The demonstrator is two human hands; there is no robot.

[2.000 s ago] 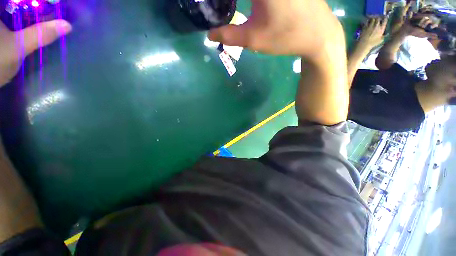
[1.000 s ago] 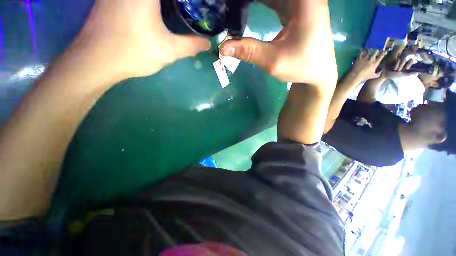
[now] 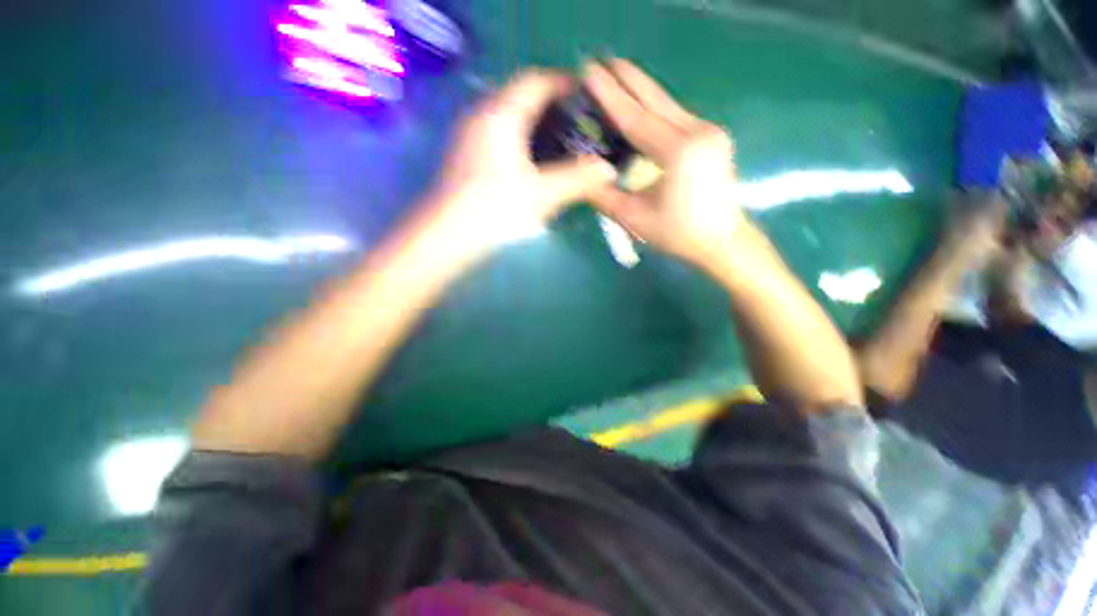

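A black cylindrical unit is held between my two hands over the green bench, blurred, its open end partly hidden by fingers. My left hand wraps its left side with the thumb along the near edge. My right hand holds its right side. A white label shows just below my hands. Another unit glowing pink and purple lies on the bench at the upper left.
The glossy green bench has bright light reflections. A blue bin stands at the upper right. Another person is at the right, with arms over the bench. Yellow floor lines run below the bench edge.
The view has shifted, showing more bench and both arms. My left hand left the glowing unit's side and joined my right hand on the black unit, where both hands remain.
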